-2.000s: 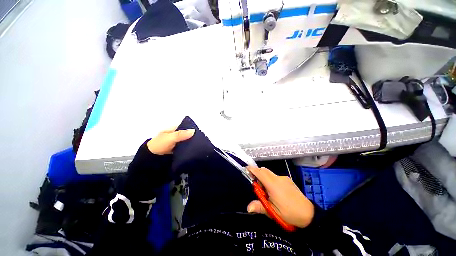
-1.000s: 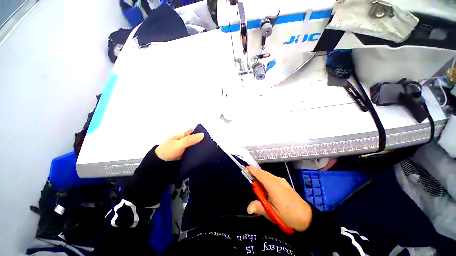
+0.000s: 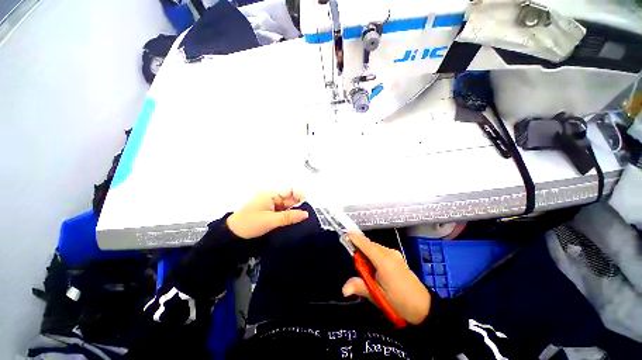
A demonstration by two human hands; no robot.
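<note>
My left hand point(image 3: 266, 214) grips the top edge of the navy garment panel point(image 3: 299, 260) between thumb and fingers, at the table's front edge. The panel hangs down over my lap. My right hand point(image 3: 394, 281) holds the fabric scissors point(image 3: 373, 290) by their red-orange handles. The silver blades point up and left to the panel's edge, close beside my left fingertips. The blades look slightly apart, and a pale strip shows along them. Whether cloth lies between the blades is hard to tell.
The white sewing machine point(image 3: 415, 46) stands at the back of the white table point(image 3: 211, 133). Navy cloth point(image 3: 219, 31) lies at the back left. Black snips point(image 3: 495, 135) and a black device point(image 3: 545, 133) lie at the right. A blue crate point(image 3: 457, 261) is under the front edge.
My left hand has moved right and slightly down along the panel, closer to the blades. The panel's raised corner no longer stands above the hand. My right hand has barely moved.
</note>
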